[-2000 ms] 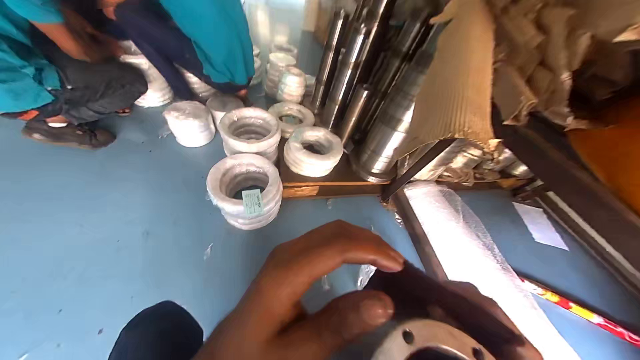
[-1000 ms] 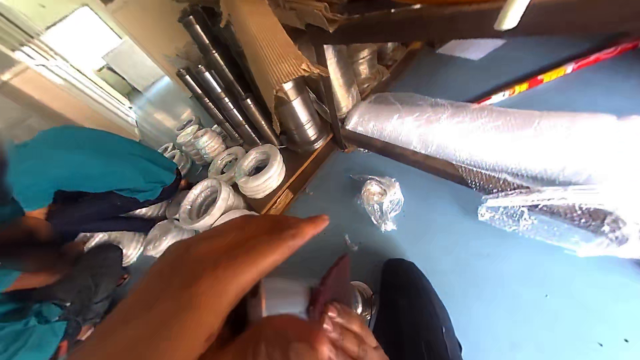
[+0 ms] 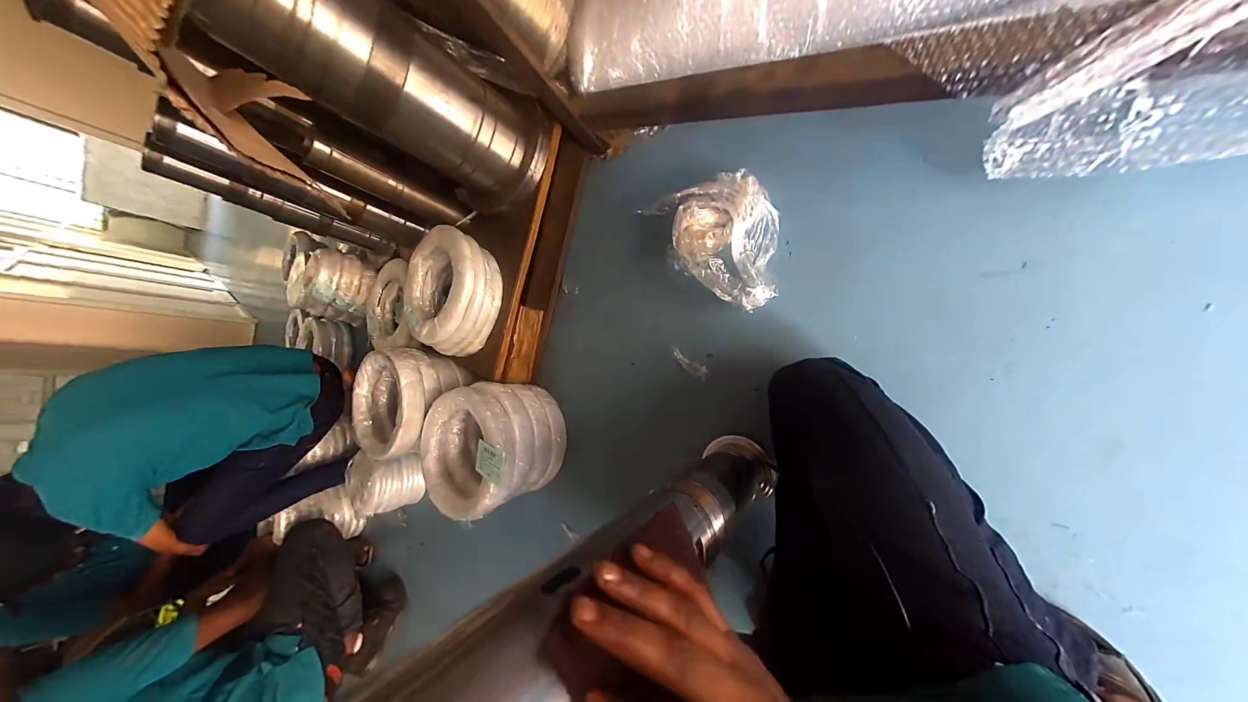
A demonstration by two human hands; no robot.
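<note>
My right hand point(image 3: 673, 624) presses a dark red sheet or pad point(image 3: 671, 538) against a long metal cylinder point(image 3: 487, 639), its fingers bent over the curved surface. The cylinder slants from the bottom edge up to the right. At its far end are stepped metal rings point(image 3: 710, 507), close to my dark-trousered knee point(image 3: 838, 439). A dark mark shows on the cylinder just left of my fingertips. My left hand is out of view.
Wrapped ring stacks point(image 3: 497, 448) stand left, beside a wooden pallet point(image 3: 522, 341) bearing metal cylinders point(image 3: 419, 88). Crumpled plastic wrap point(image 3: 726, 239) lies on the blue floor. Bubble wrap point(image 3: 1121, 122) is at upper right. Two co-workers in teal crouch at left.
My left hand, large in the foreground one second ago, has left the view. The long cylinder now shows under my right hand. The view has swung and rotated strongly.
</note>
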